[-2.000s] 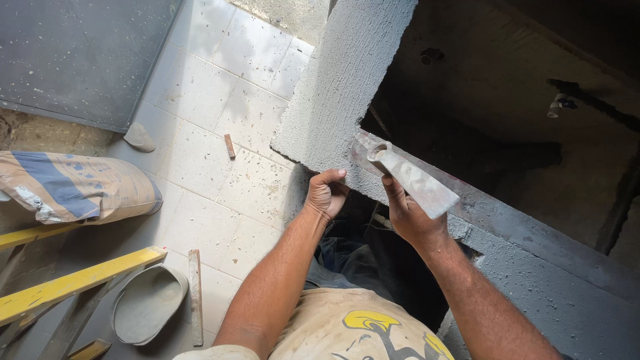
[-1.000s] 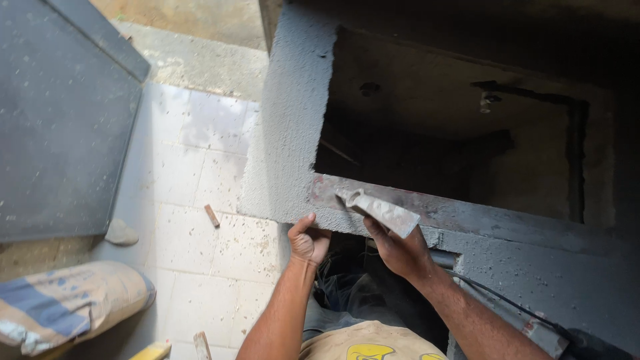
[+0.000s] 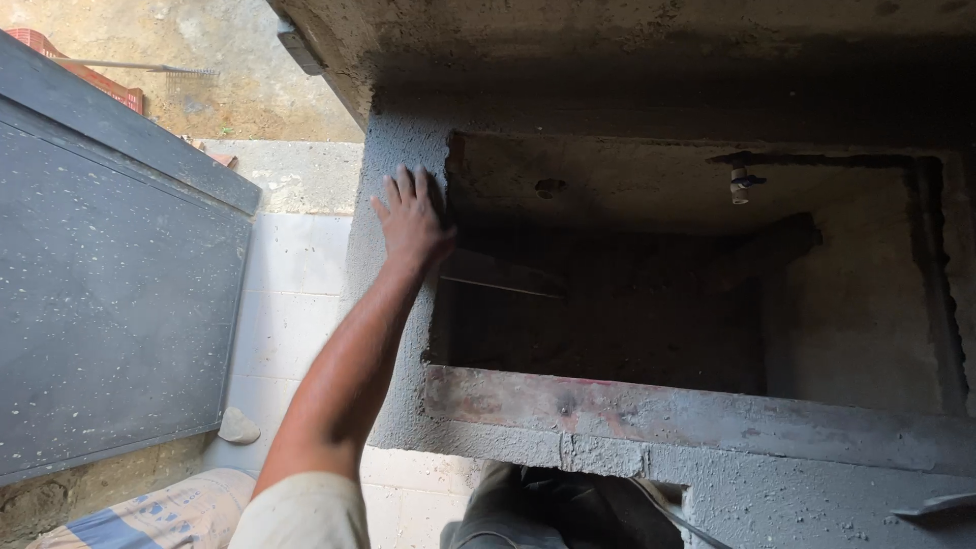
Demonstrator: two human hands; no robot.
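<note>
My left hand (image 3: 412, 217) lies spread on the rough cement surface (image 3: 396, 137) beside the left edge of a dark rectangular opening (image 3: 610, 305); it is slightly blurred and holds nothing. My right hand is out of view. A smooth, reddish-grey strip (image 3: 572, 400) runs along the near edge of the opening. At the lower right, part of a metal tool (image 3: 942, 505) lies on the cement, cut off by the frame. Inside the opening, a valve with a blue handle (image 3: 740, 183) sticks out of the wall, and a thin straight edge (image 3: 503, 284) shows in shadow.
A grey speckled metal door or panel (image 3: 114, 290) stands at left, with a stone (image 3: 239, 425) by its corner. A printed sack (image 3: 168, 515) lies at bottom left. White floor tiles (image 3: 290, 328) run between. A red plastic crate (image 3: 99, 80) and a rake (image 3: 191, 70) are at top left.
My left hand has moved from the near edge up to the surface left of the opening. My right hand, earlier holding a metal tool at the near edge, has left the view. The view has shifted.
</note>
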